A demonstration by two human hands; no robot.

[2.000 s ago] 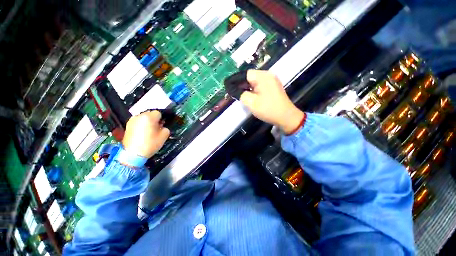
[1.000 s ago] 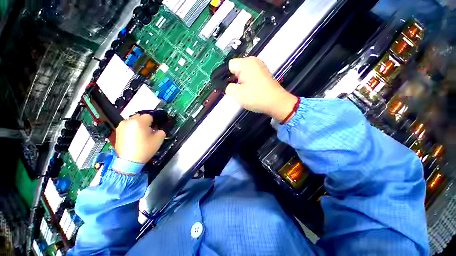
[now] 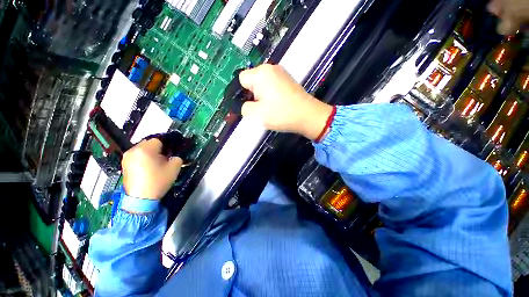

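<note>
A green circuit board [image 3: 203, 58] with white heatsinks and blue parts lies in a dark carrier beyond a silvery rail [image 3: 232, 156]. My left hand [image 3: 149, 168] is curled at the board's near edge, lower left, beside a white block. My right hand [image 3: 281, 101] is curled at the same edge, further up and over the rail. The fingertips of both hands are black, either covered or holding something dark; I cannot tell which. The contact with the carrier edge is hidden.
Clear trays with orange-wound parts [image 3: 481, 84] stand at the right, and one such part [image 3: 339, 198] shows beside my right sleeve. Another person's hand [image 3: 513, 14] is at the top right. Ridged clear plastic [image 3: 55, 116] lies beyond the board at the left.
The board and both hands have shifted left in view, with the hands staying at the board's near edge. Another person's hand has appeared at the top right.
</note>
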